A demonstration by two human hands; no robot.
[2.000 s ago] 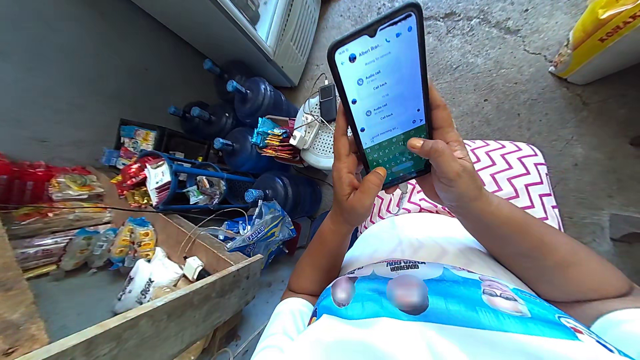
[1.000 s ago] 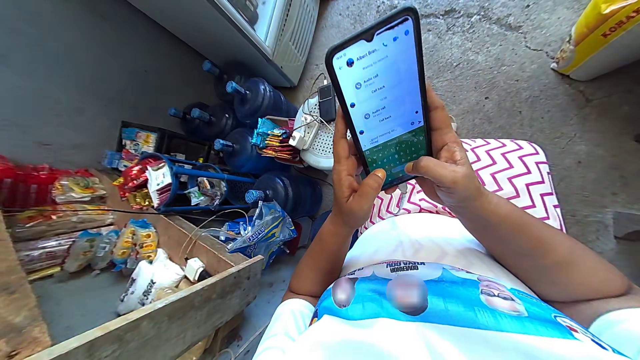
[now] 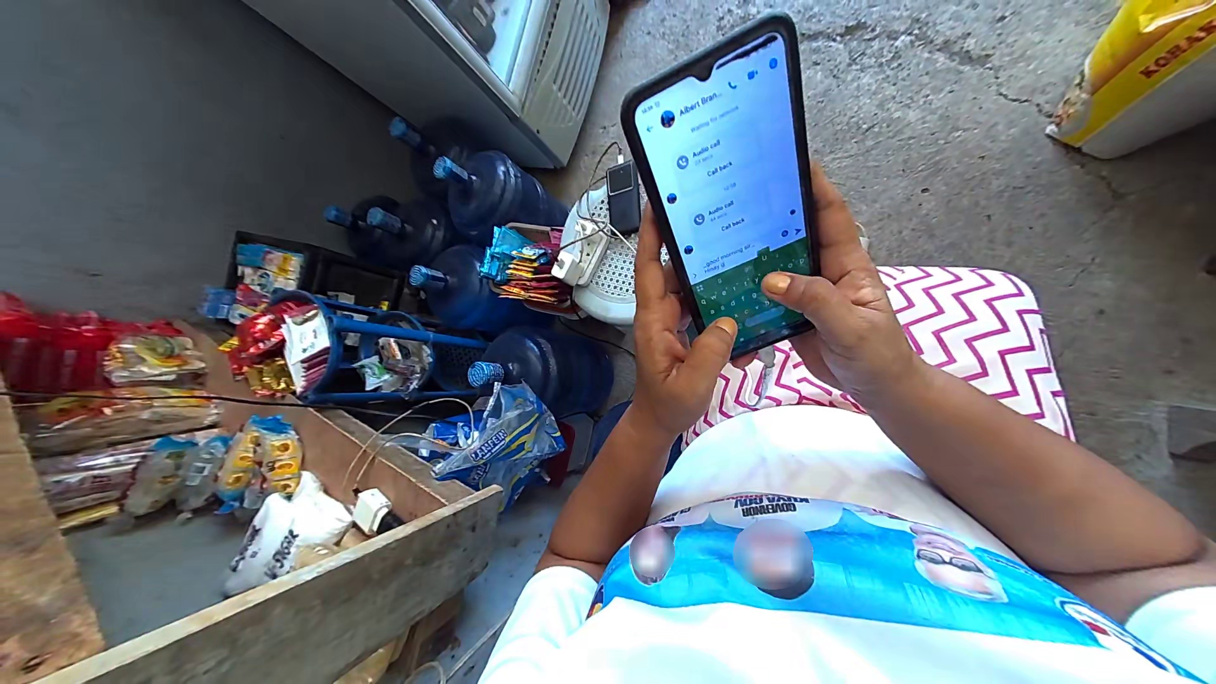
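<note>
A smartphone in a dark case (image 3: 727, 190) stands tilted upright over my lap, its lit screen showing a chat with a green keyboard at the bottom. My left hand (image 3: 670, 351) grips the phone's lower left side, its thumb at the keyboard's lower edge. From the right, my right hand (image 3: 850, 294) supports the back and side, and its thumb lies over the keyboard's right part. The fingers behind the phone are partly hidden. Below both hands is my white and blue printed shirt (image 3: 855, 570), with zigzag-patterned fabric (image 3: 978, 342) beyond it.
Several blue water jugs (image 3: 503, 195) stand left of the phone, beside a white perforated stool (image 3: 613, 275) bearing a power strip and a small dark device. A wooden bin (image 3: 285, 589) with packaged goods fills the lower left. A freezer (image 3: 532, 85) and a yellow sack (image 3: 1140, 76) stand farther off.
My right thumb has moved over the keyboard, lower one second ago and higher now. Both hands have kept hold of the phone throughout.
</note>
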